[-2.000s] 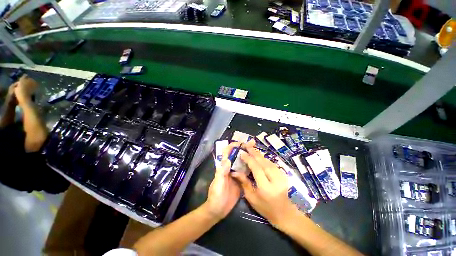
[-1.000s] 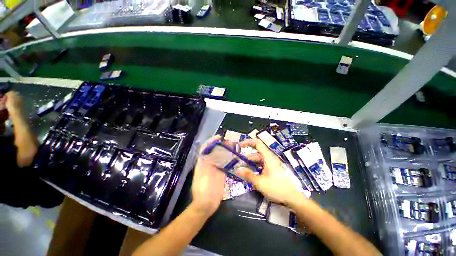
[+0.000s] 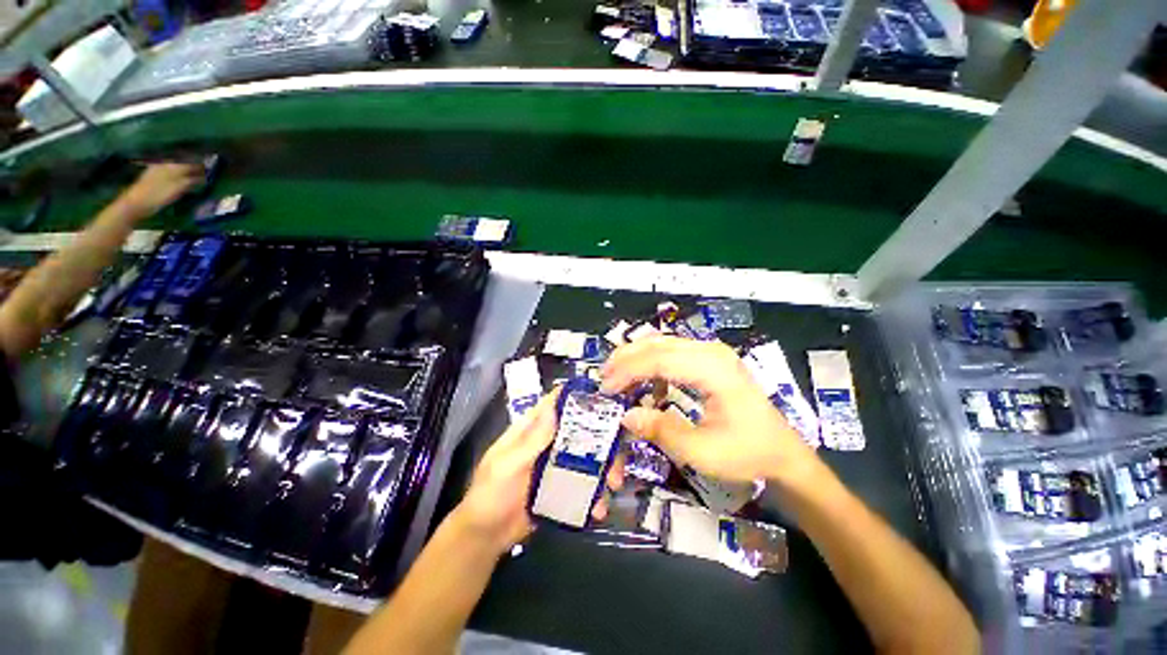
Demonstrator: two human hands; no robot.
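Note:
My left hand [image 3: 515, 471] holds a part-built phone [image 3: 576, 458], a dark blue rim around a board with a pale screen at the near end. My right hand [image 3: 701, 407] is at the phone's upper right edge, its fingertips touching or very close to it; whether it grips anything is hard to tell. Boards with pale screens lie in a loose pile beneath and around my hands. One mainboard [image 3: 836, 399] lies apart at the right of the pile. Two more boards [image 3: 726, 535] lie near the front of the pile.
A black blister tray [image 3: 269, 384] stands left, with blue housings [image 3: 192, 271] at its far left corner. A clear tray [image 3: 911, 422] with small assemblies stands right. Behind runs a green belt [image 3: 614, 166] with a white rail and post [image 3: 1011, 160]. Another person's arm [image 3: 96, 243] reaches over the belt.
The phone in my left hand has turned upright, with its board and screen facing up. My right hand has shifted to its far edge. The other person's arm has reached onto the belt.

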